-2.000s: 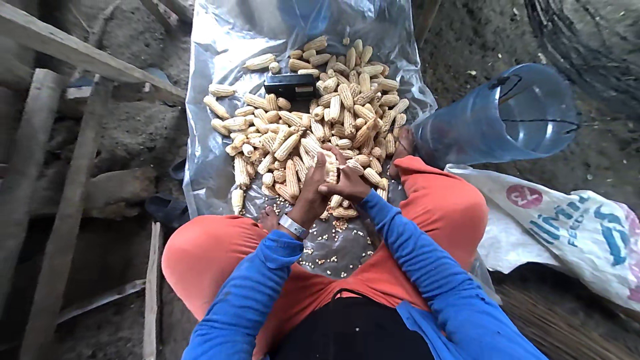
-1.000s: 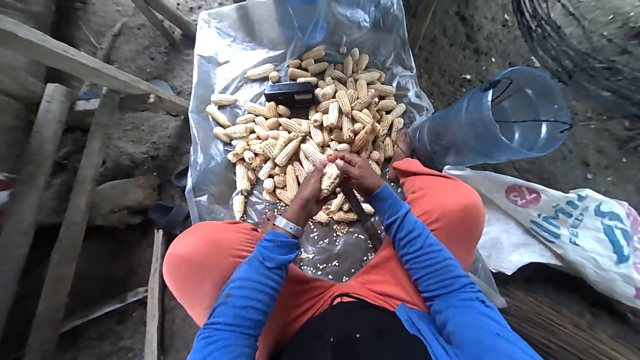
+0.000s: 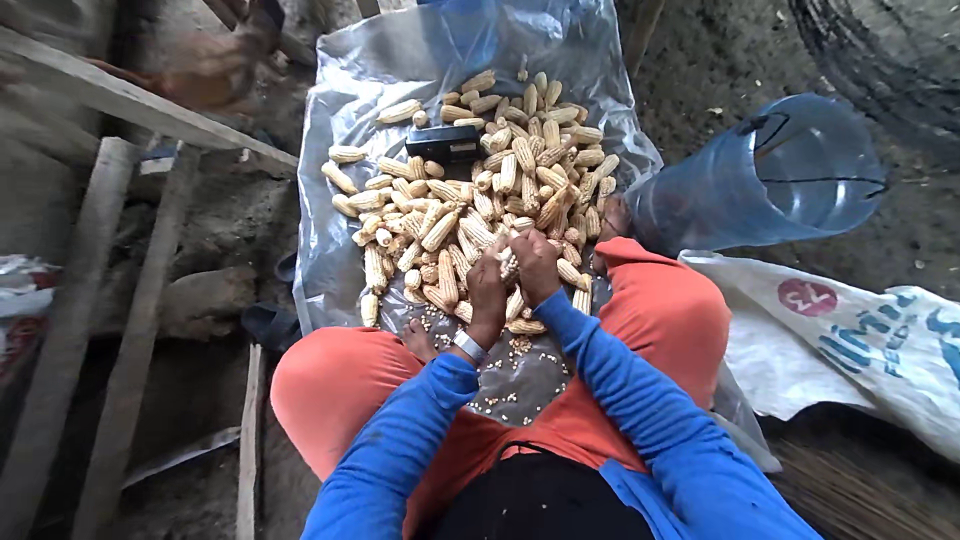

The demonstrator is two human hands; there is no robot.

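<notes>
Between my two hands is an ear of corn, partly hidden by the fingers. My left hand, with a pale band on its wrist, grips it from the left. My right hand closes on it from the right, touching or nearly touching the left. Beyond and around them a heap of husked corn ears lies on a clear plastic sheet. Loose kernels are scattered on the sheet between my legs.
A black box-like device rests on the heap. To the right lie a blue translucent plastic container and a white printed sack. Wooden boards and a dark sandal are at left. A blurred brown shape shows at upper left.
My hands have shifted their hold around the corn ear. A blurred brown shape has come into view at the upper left, behind the boards.
</notes>
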